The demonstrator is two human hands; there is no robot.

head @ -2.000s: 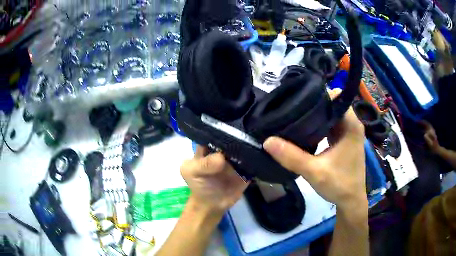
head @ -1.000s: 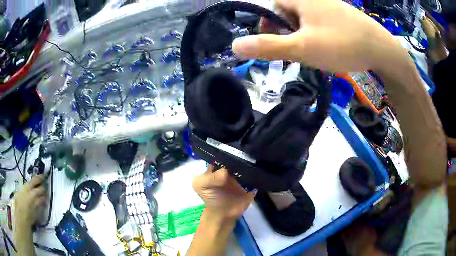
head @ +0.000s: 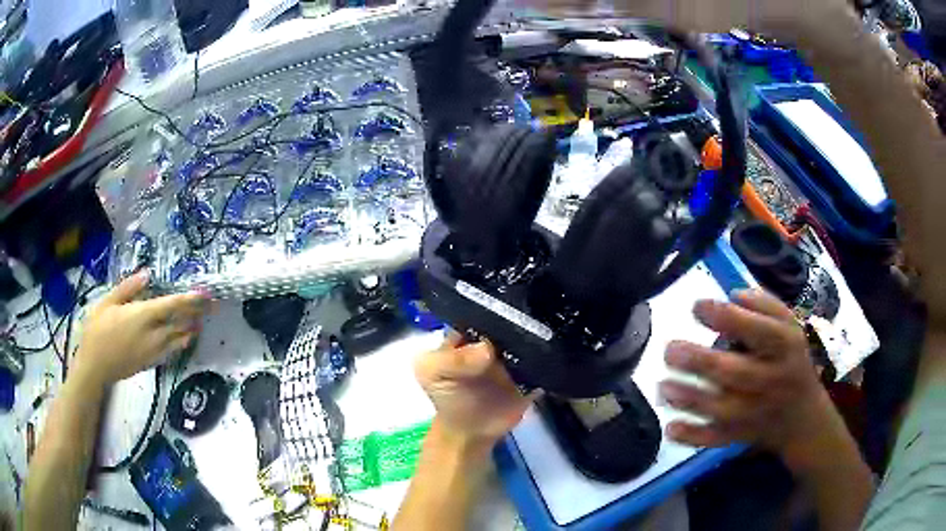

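Black over-ear headphones [head: 602, 244] stand upright in front of me, band up, two padded cups facing each other. A black oval housing [head: 493, 316] with a pale strip lies under and against the cups; whether they are joined, I cannot tell. My left hand [head: 475, 389] grips the housing from below. My right forearm curves up the right side; my right hand [head: 633, 8] is a blur at the top edge, mostly cut off, and its grip is hidden. Below, a black oval piece [head: 612, 451] with a pale square lies in the blue-rimmed tray [head: 539, 508].
Another person's hand [head: 752, 379] is over the tray's right side. Another hand [head: 145, 327] is at the left, by the clear blister tray [head: 249, 280]. Silver cells, white strips [head: 308, 399] and a green strip [head: 384, 456] lie left. Ear pads [head: 762, 249] lie right.
The headphones have moved slightly right, and the cups and housing look more spread. My right hand has gone up to the top edge. Another person's hand has come in over the tray.
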